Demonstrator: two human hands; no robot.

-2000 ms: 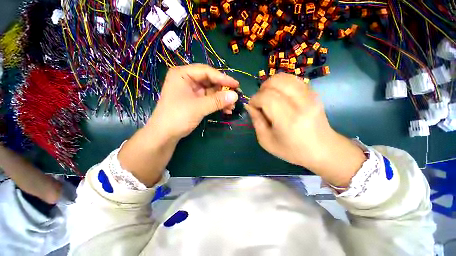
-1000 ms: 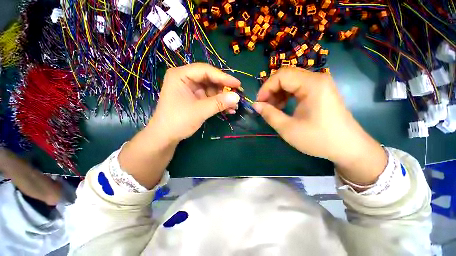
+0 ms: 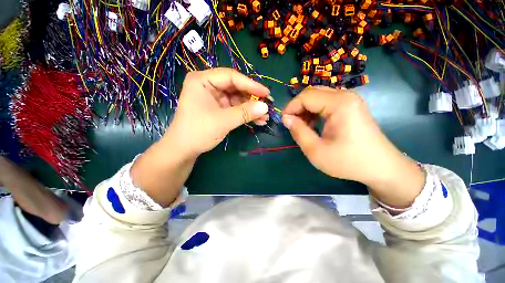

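Note:
My left hand (image 3: pixel 213 110) pinches a small black-and-orange connector housing (image 3: pixel 255 99) between thumb and index finger; the fingers hide most of it. My right hand (image 3: pixel 332 130) pinches thin yellow and blue wires (image 3: pixel 276 115) just to the right of the housing. Whether their tips sit inside the housing cannot be told. A red wire (image 3: pixel 271 149) runs below the hands over the green bench top, its right end hidden by my right hand. Thin wire tips show below my left fingertips.
Black-and-orange housings (image 3: pixel 321 61) lie heaped behind my hands. Multicolour wires with white connectors (image 3: pixel 193 41) lie at back left, beside a red wire bundle (image 3: pixel 52 116). More harnesses with white connectors (image 3: pixel 468 94) lie at right. Another person's arm (image 3: pixel 33 193) is at lower left.
My right hand moved right and back from the housing, then shifted slightly while still pinching the wires. The red wire moved below the hands. My left hand stayed nearly in place.

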